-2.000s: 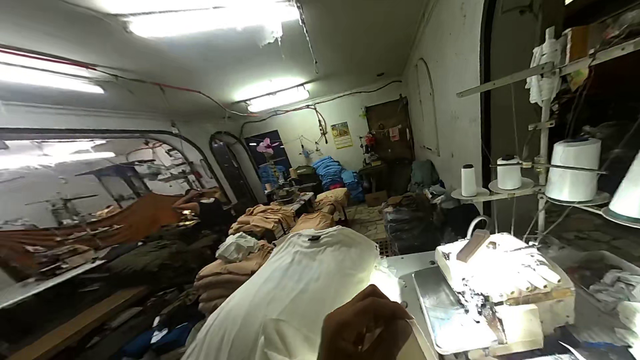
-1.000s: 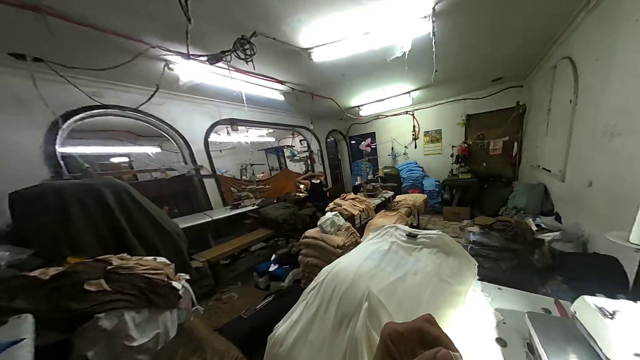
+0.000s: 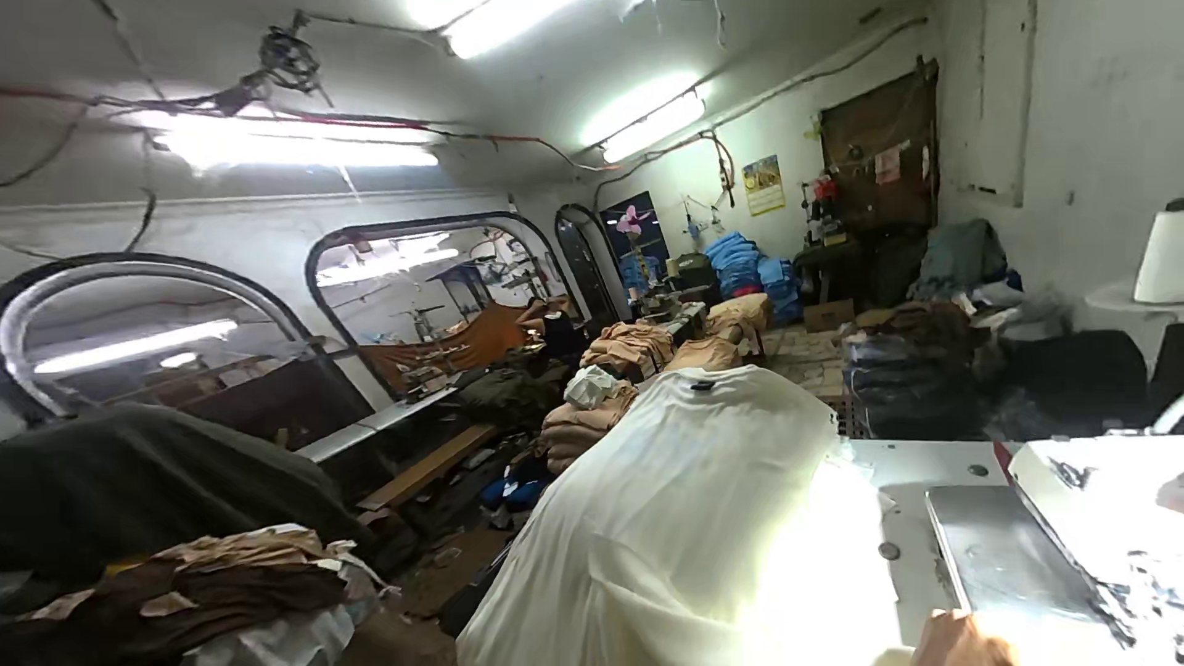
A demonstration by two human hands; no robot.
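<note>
A white knit garment [image 3: 684, 499] with a small dark label at its neck lies draped over the left side of the sewing table [image 3: 911, 462]. To its right stands a white industrial sewing machine [image 3: 1101, 518], brightly lit, with a grey metal plate in front. Part of one hand, apparently my right hand [image 3: 962, 640], shows at the bottom edge by the garment's lower right side and the plate. Its fingers are cut off by the frame, so whether it holds cloth cannot be told. My left hand is outside the view.
Tan folded garments [image 3: 578, 430] are stacked beyond the white cloth. Dark and brown cloth heaps [image 3: 231, 592] lie at the lower left, near a wooden bench [image 3: 430, 467]. A white thread cone [image 3: 1163, 259] stands at the right. A person [image 3: 558, 331] is at the back beside an orange cloth.
The view has swung left since the earliest frame. The hand that lay over the garment's lower part now shows only at the bottom edge, nearer the machine. The garment remains draped on the table.
</note>
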